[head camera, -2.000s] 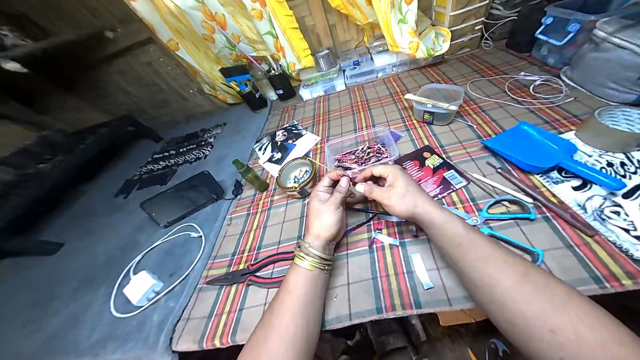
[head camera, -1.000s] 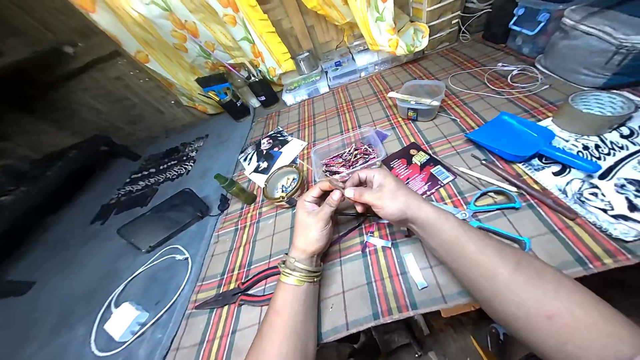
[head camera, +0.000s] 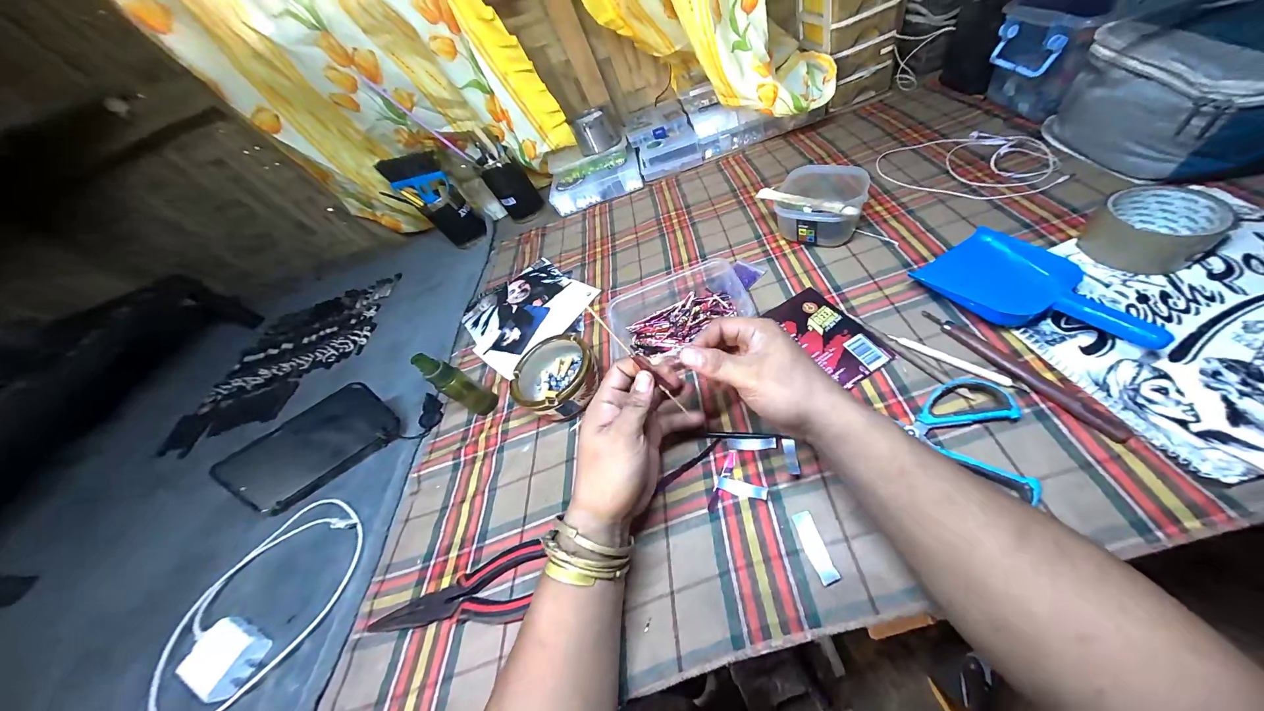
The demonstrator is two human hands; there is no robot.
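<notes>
My left hand (head camera: 624, 425), with brass-coloured bangles (head camera: 589, 553) on its wrist, grips a thin brown stick (head camera: 614, 338) between thumb and fingers. My right hand (head camera: 755, 370) pinches beside it with thumb and forefinger; a small piece at its fingertips is too small to name. Just behind both hands is a clear plastic tub (head camera: 731, 279) of rolled pink and dark paper pieces (head camera: 681, 321). Cut paper strips (head camera: 815, 548) lie on the plaid cloth below the hands. Needle-nose pliers (head camera: 459, 598) with red and black handles lie left of my left wrist.
A glass ashtray (head camera: 553, 375) and green bottle (head camera: 454, 385) stand left of the hands. To the right are blue-handled scissors (head camera: 973, 425), a printed red card (head camera: 825, 336), a blue dustpan (head camera: 1027, 281) and a tape roll (head camera: 1155, 227). A tablet (head camera: 306, 446) lies on the grey surface.
My hands, close together before, now show a small gap between their fingertips, and the thin stick is plainly visible in my left hand.
</notes>
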